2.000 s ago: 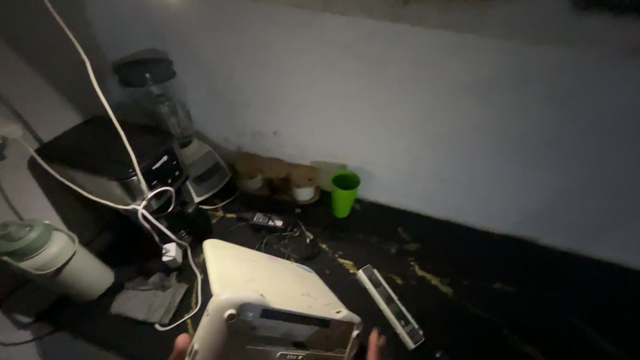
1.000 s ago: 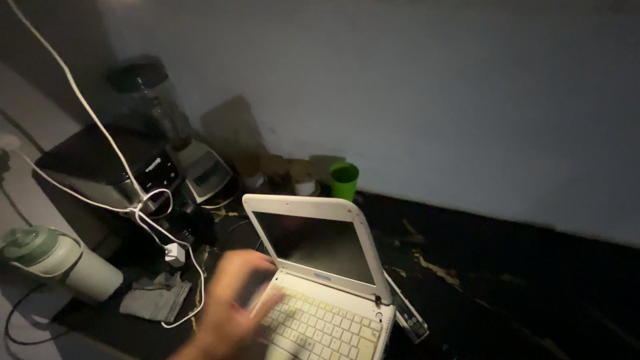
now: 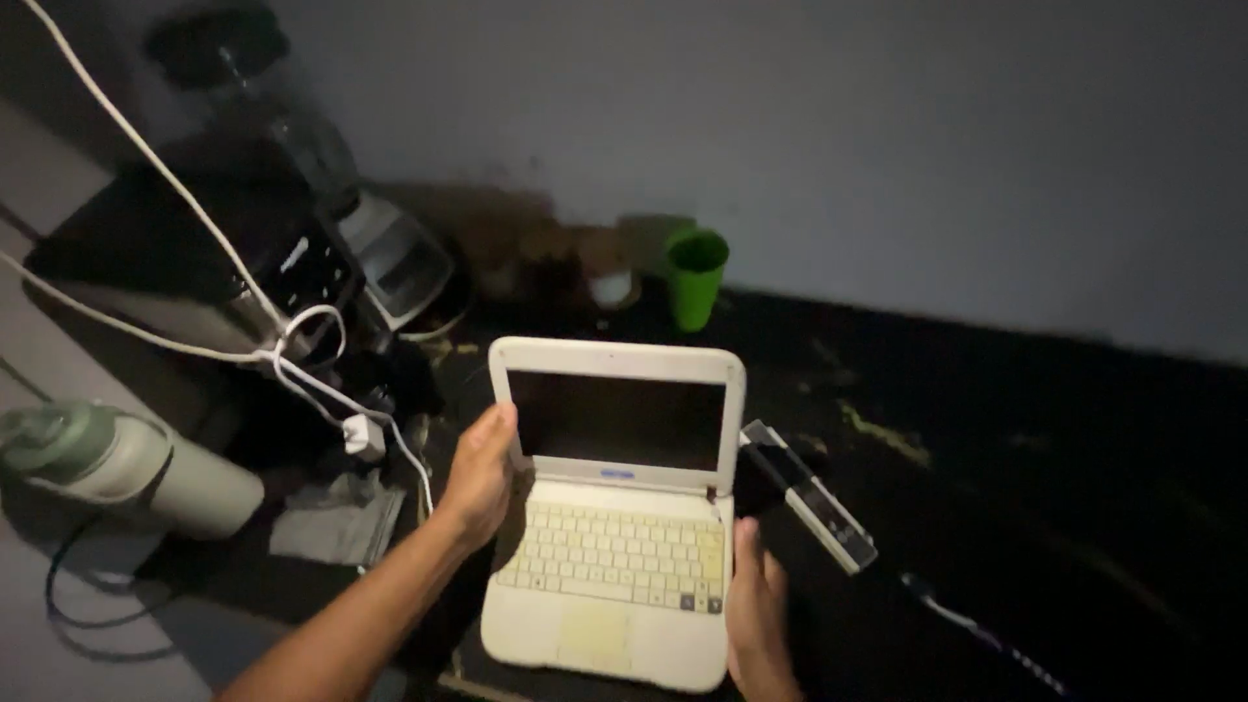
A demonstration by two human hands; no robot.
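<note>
A small white laptop (image 3: 624, 561) stands unfolded on the dark countertop, its screen dark and its keyboard yellowed. My left hand (image 3: 483, 478) grips the left side near the hinge, with the thumb on the screen's frame. Along the right edge of the keyboard half lies my right hand (image 3: 757, 609), thumb up against the side and the other fingers partly hidden. Just right of the laptop is a long, narrow laptop battery pack (image 3: 809, 497), black and white. Farther right lies a thin pen-like object (image 3: 975, 629).
A green plastic cup (image 3: 696, 283) stands by the wall. At the left are a blender (image 3: 390, 258), a black appliance (image 3: 185, 244), a white cable with a charger plug (image 3: 364, 438), a folded grey cloth (image 3: 336, 522) and a pale bottle (image 3: 185, 478).
Two seconds ago the laptop was folded, with its underside facing me; one second ago it was unfolded. My left hand has moved from over the keyboard to the screen's left side. My right hand has come into view.
</note>
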